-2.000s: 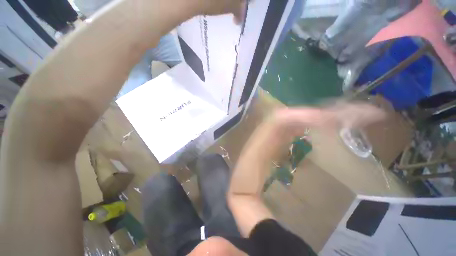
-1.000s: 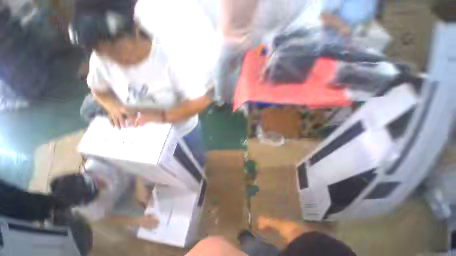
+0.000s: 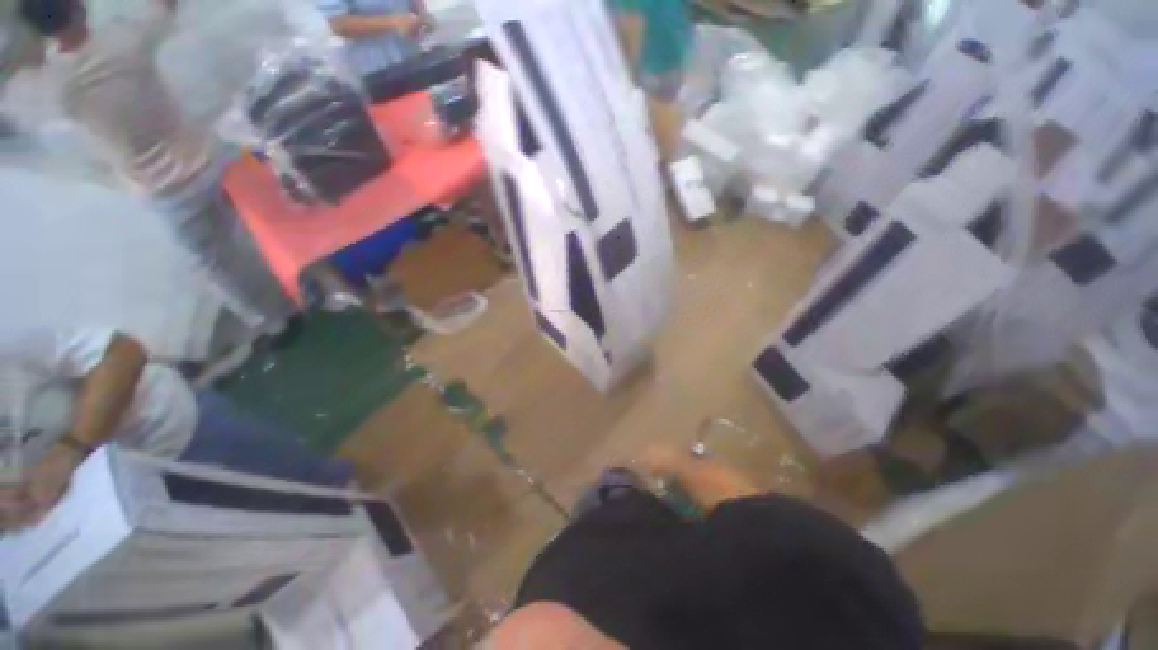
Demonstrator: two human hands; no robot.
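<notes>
Part of my right hand or forearm shows small and blurred at the bottom middle, beyond my black sleeve. Its fingers cannot be made out. My left hand is not in view. A tall white printed carton with black panels stands upright on the brown floor cardboard ahead, slightly tilted in the picture. Another white carton is to the right. At the lower left, a carton has another person's hand at its top edge.
A red-topped table with dark film-wrapped goods is at the upper left. People stand around it, and one in white is at the left. White foam in clear bags lies behind. More printed cartons crowd the right. Green floor shows at the left.
My view has swung right since one second ago, so the table and cartons sit further left. My left arm, raised across the picture two seconds ago, is out of view.
</notes>
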